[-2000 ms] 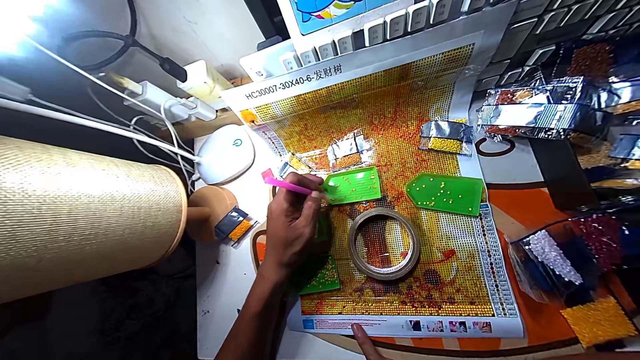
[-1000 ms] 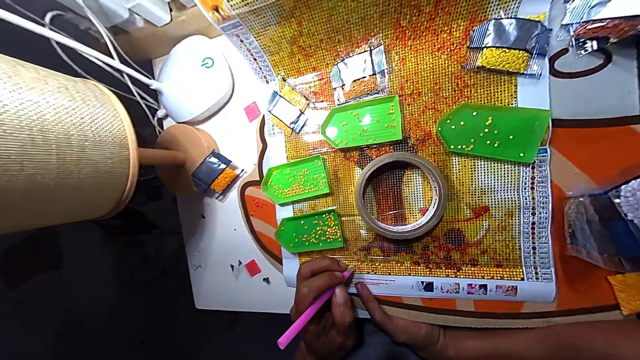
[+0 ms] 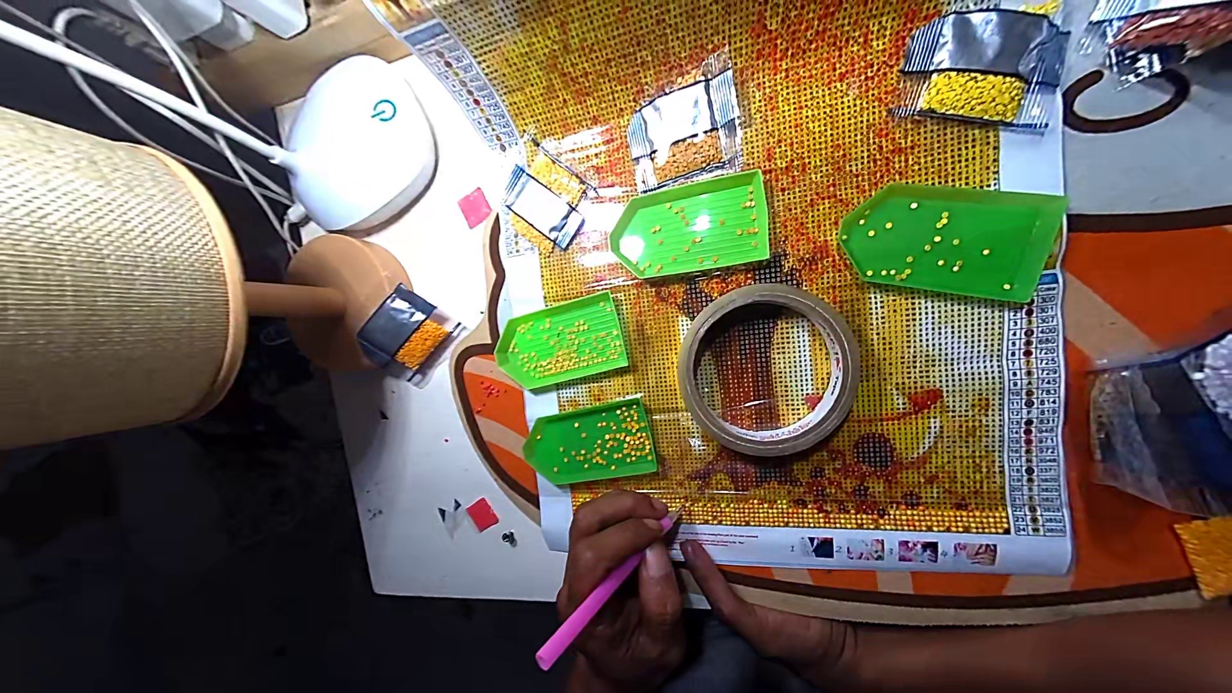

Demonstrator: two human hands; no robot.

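My left hand grips a pink drill pen, its tip on the bottom rows of yellow and orange beads of a diamond painting canvas. Close on its right, my right hand lays one extended digit on the white lower margin; its other fingers are hidden. Above the left hand lie a green tray and a second green tray, both with orange-yellow beads. Further up are a larger green tray and, on the right, another, each with scattered beads. A roll of tape lies flat mid-canvas.
A lamp with a woven shade and wooden base stands left, a bead packet on the base. Nearby are a white round device, cables and red wax squares. Bead packets lie on the canvas and at right.
My left hand has moved with the pen from the upper green tray down to the canvas's lower edge. My right hand shows more than at first. The view is closer.
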